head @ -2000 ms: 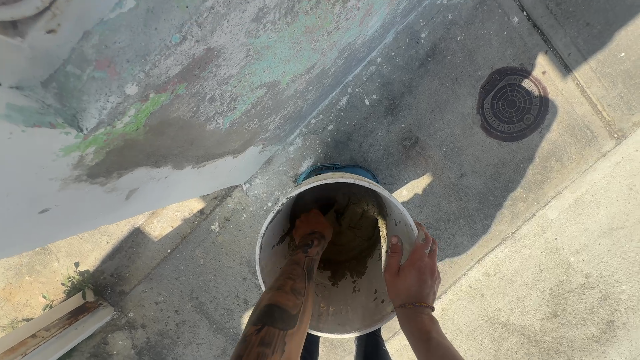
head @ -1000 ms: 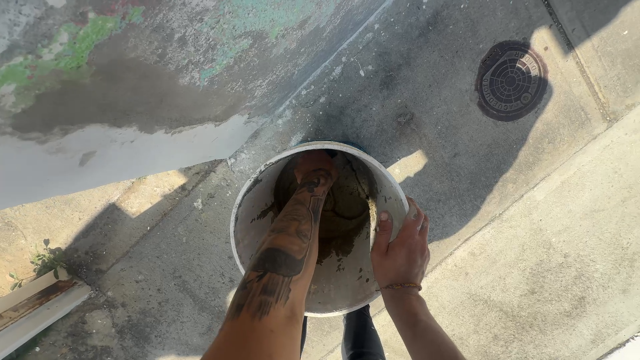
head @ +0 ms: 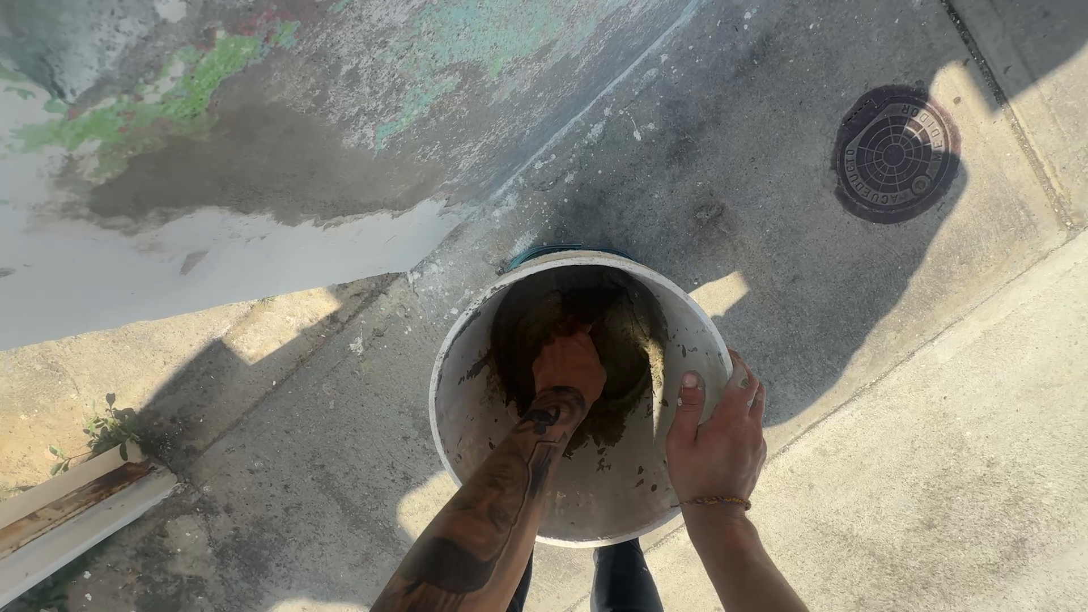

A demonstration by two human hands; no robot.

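Note:
A white plastic bucket (head: 595, 518) stands below me, its inner wall spattered with brownish mortar. Wet mortar (head: 625, 348) lies in its shaded bottom. My left hand (head: 569, 365), on a tattooed forearm, reaches deep inside; its fingers are hidden, and whether it grips something cannot be told. On the bucket's right rim rests my right hand (head: 718, 433), thumb inside and fingers over the outside, with a thin woven bracelet at the wrist. Something blue (head: 544, 252) shows behind the far rim.
A wall (head: 297, 161) with patchy green and grey paint rises at upper left. A round meter cover (head: 897, 155) is set in the concrete pavement (head: 850, 340) at upper right. At lower left are a rusty white metal channel (head: 85, 501) and a small plant (head: 106, 429). My legs are below the bucket.
My left hand has shifted within the bucket, from deeper near the far side a second ago to nearer its middle. My right hand stays on the rim.

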